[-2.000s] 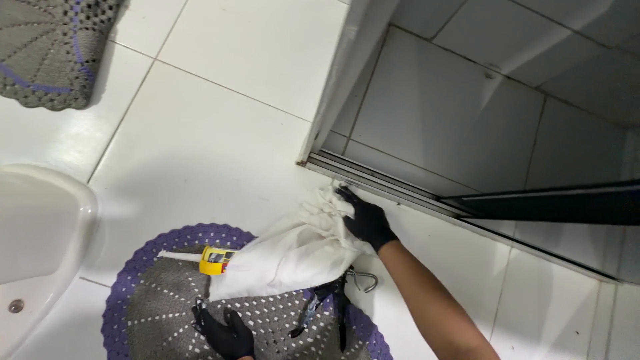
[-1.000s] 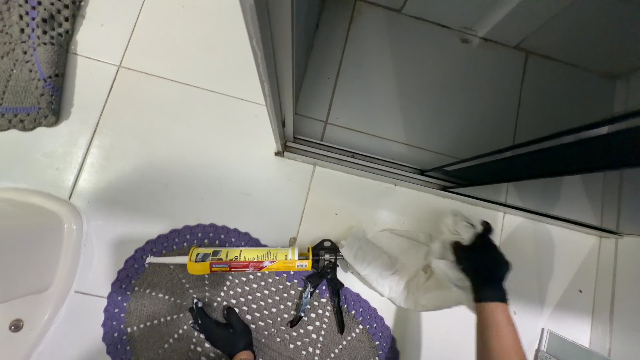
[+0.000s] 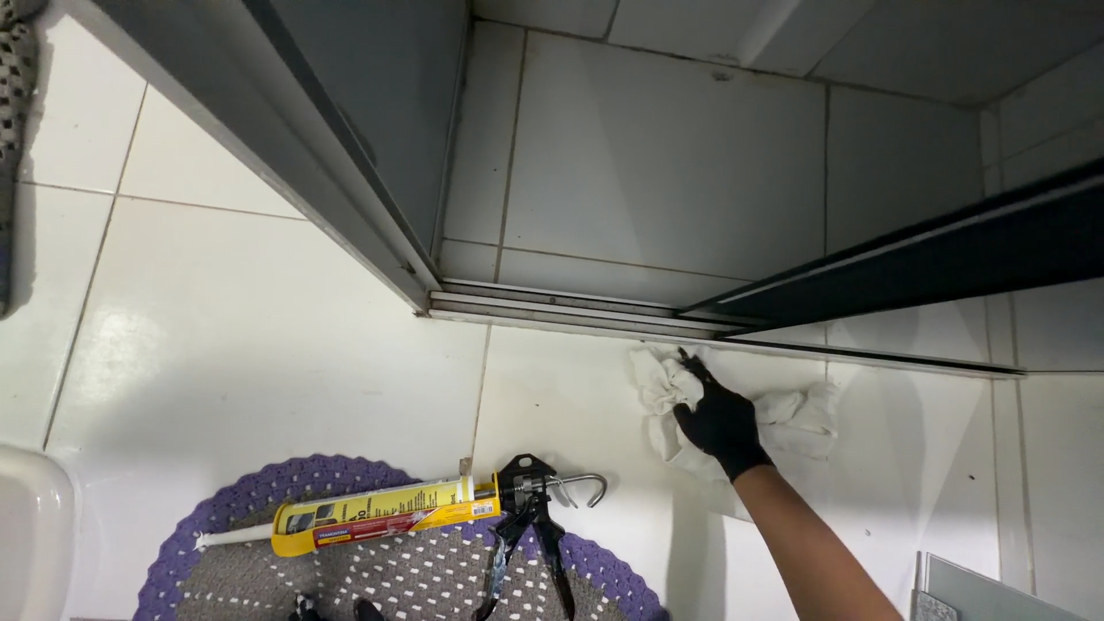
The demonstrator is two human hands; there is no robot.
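My right hand (image 3: 723, 423), in a black glove, holds a bunched white cloth (image 3: 666, 384) against the floor tiles just below the shower door track (image 3: 586, 317). Part of the cloth spreads out to the right of the hand. Only the fingertips of my left hand (image 3: 336, 609), gloved in black, show at the bottom edge, over the crocheted rug; what it holds, if anything, is hidden. Between the hands a yellow caulking gun (image 3: 388, 515) with a sealant cartridge lies across the rug, nozzle to the left, its black handles toward me.
A round grey and purple crocheted rug (image 3: 293, 479) lies at the bottom. The shower's metal frame (image 3: 285, 164) and a dark door panel (image 3: 914, 254) stand above. A white ceramic fixture (image 3: 34, 526) is at left, another rug (image 3: 13, 129) at upper left, a glass-like panel (image 3: 992, 591) at lower right.
The cloth, which lay over part of the caulking gun two seconds ago, went right with my right hand, uncovering the gun. The hand and cloth are now close to the door track.
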